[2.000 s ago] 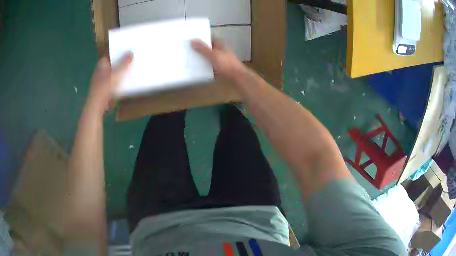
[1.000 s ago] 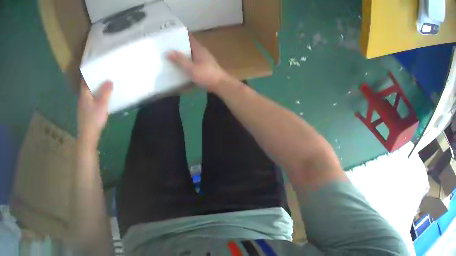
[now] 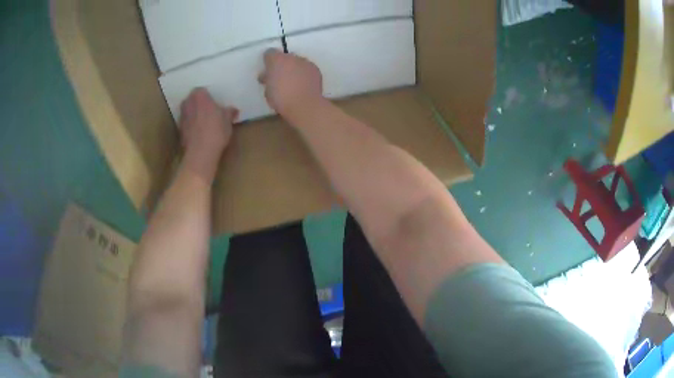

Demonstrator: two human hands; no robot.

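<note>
A white retail box (image 3: pixel 240 90) lies in the near left of the large brown shipping carton (image 3: pixel 295 173), beside another white box (image 3: pixel 362 59) and in front of more white boxes. My left hand (image 3: pixel 207 122) is on the near left part of the box, fingers bent over it. My right hand (image 3: pixel 293 80) is on its right end, fingertips near the gap between the boxes. The undersides of both hands and their exact grip are partly hidden.
The carton's side walls stand at left and right. A red stool (image 3: pixel 610 214) and a yellow table (image 3: pixel 643 81) are at the right. A flattened brown carton (image 3: pixel 81 288) lies at lower left. A white wrapped stack (image 3: pixel 591 303) is at lower right.
The white box, held above the carton's near edge before, has moved down and forward into the carton, level with the others. Both hands went with it and now reach inside.
</note>
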